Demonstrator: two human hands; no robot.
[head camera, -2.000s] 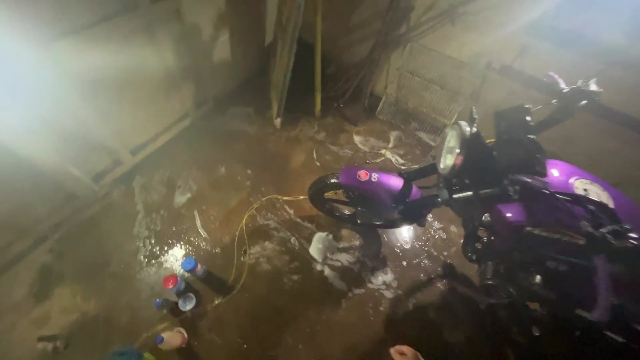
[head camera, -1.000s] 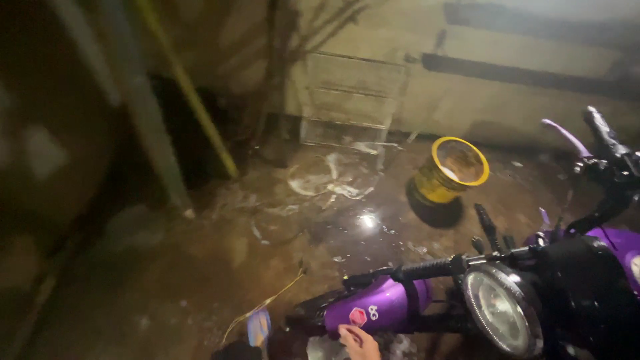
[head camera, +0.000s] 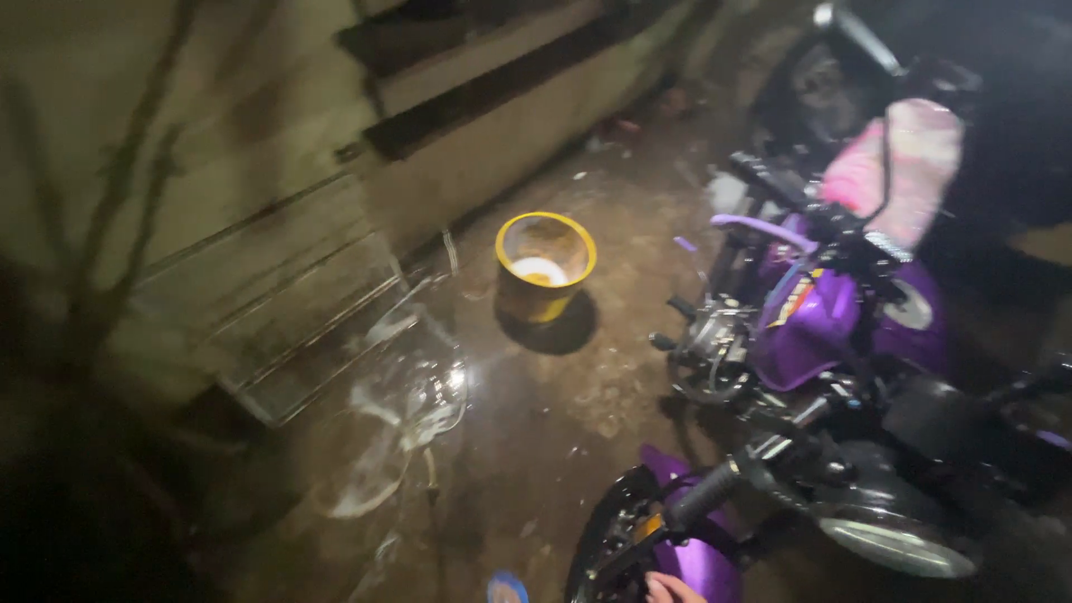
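Note:
The fingertips of my right hand (head camera: 670, 589) show at the bottom edge, beside the purple front fender (head camera: 708, 565) of a motorcycle; whether they touch it or hold anything is unclear. To their left, a small blue-rimmed object (head camera: 507, 588) is cut off by the frame. My left hand is out of view. The motorcycle's round headlight (head camera: 896, 544) is at the lower right. Behind it are a purple body panel (head camera: 808, 331) and a pink and white cloth (head camera: 909, 172) draped near the handlebar. A yellow-rimmed bucket (head camera: 546, 289) with something white inside stands on the wet floor.
A wire rack (head camera: 310, 314) leans by the wall at the left. Pale looped tubing or cord (head camera: 410, 435) lies on the floor near it. A dark ledge (head camera: 486, 84) runs along the wall. The right side is very dark.
The view has swung right, bringing the pink and white cloth into sight. My right hand appears lower in the frame, still by the front fender.

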